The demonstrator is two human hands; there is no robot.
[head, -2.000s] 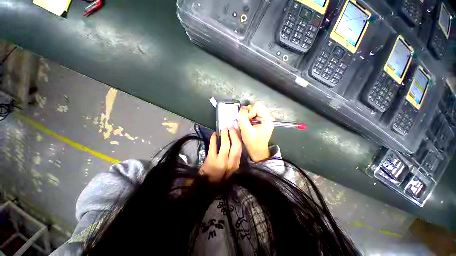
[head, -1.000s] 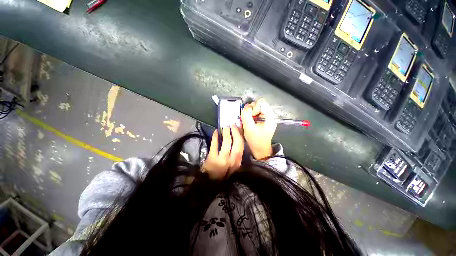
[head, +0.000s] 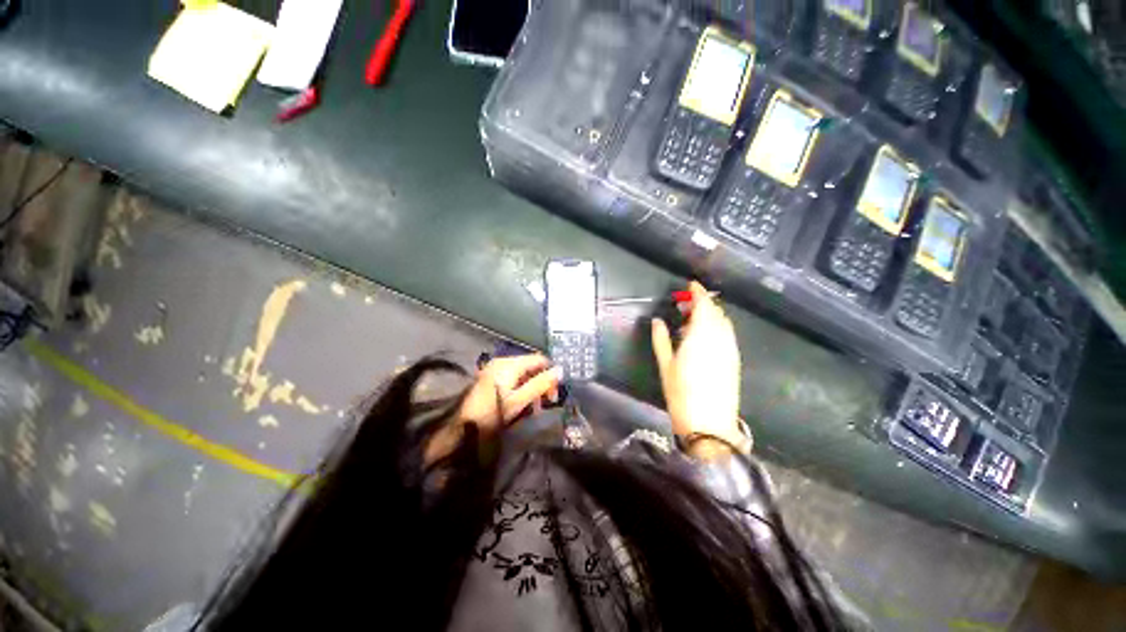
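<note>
A keypad phone (head: 572, 316) with a white lit screen is at the bench's front edge, keys towards me. My left hand (head: 504, 393) has its fingertips on the phone's lower left corner; its thumb is not clear. A thin marker (head: 632, 300) with a red end lies just right of the phone. My right hand (head: 704, 364) is open, its fingertips around the marker's red end, thumb and forefinger apart. A small white scrap (head: 536, 290) is left of the phone.
A stacked clear blister tray (head: 593, 99) holds several keypad phones. A smaller tray (head: 908, 435) with dark parts is at right. Yellow paper (head: 212, 52), white paper (head: 300, 40), a red pen (head: 390, 43), a red piece (head: 296, 104) and a smartphone (head: 489, 27) lie at the back left.
My right hand has moved right, away from the phone, and opened. The marker has shifted left. My left hand has slid down off the screen, baring the keys. The view has shifted.
</note>
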